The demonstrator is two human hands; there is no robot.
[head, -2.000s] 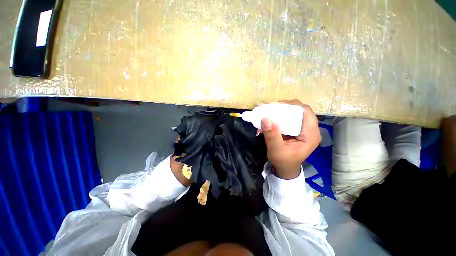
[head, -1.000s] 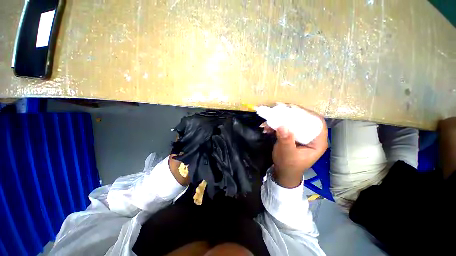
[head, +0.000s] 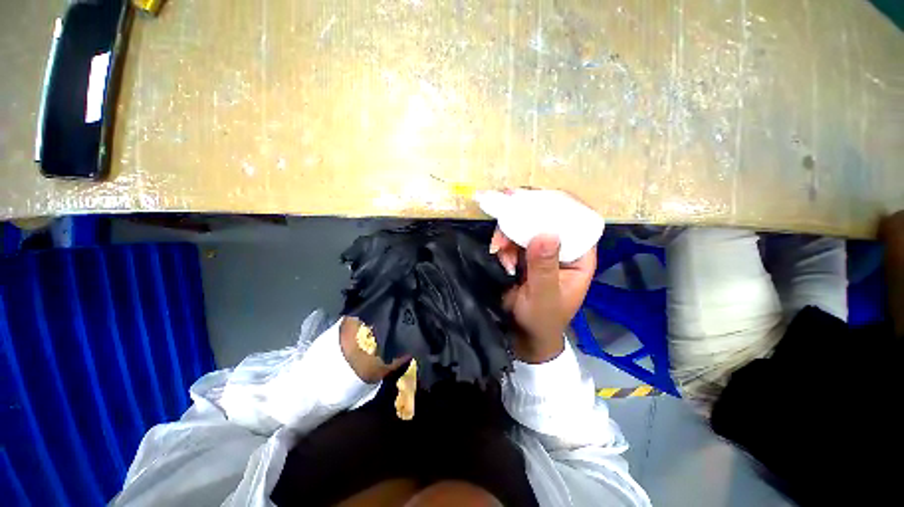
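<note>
The black figure (head: 431,297), a bundle of shiny overlapping black strips, is over the lap just below the table edge. Tan end pieces (head: 405,390) stick out below it on its left side. My left hand (head: 369,354) is under the figure's left side and holds it; its fingers are hidden by the strips. My right hand (head: 545,287) is at the figure's right side, shut on a white glue bottle (head: 551,223). The bottle's yellow nozzle points left, above the table edge and away from the strips. Some right fingertips are near or on the strips' upper right.
A tan worktable (head: 595,109) spans the top. A smartphone (head: 79,109) lies at its left, with a yellow item (head: 149,5) cut off by the top edge. A blue plastic stool (head: 99,356) is at left. A person in light trousers (head: 722,307) sits at right.
The glue bottle and my right hand first moved right and up, off the strips, then back left toward the figure's upper right. The view has shifted slightly, and the yellow item now shows.
</note>
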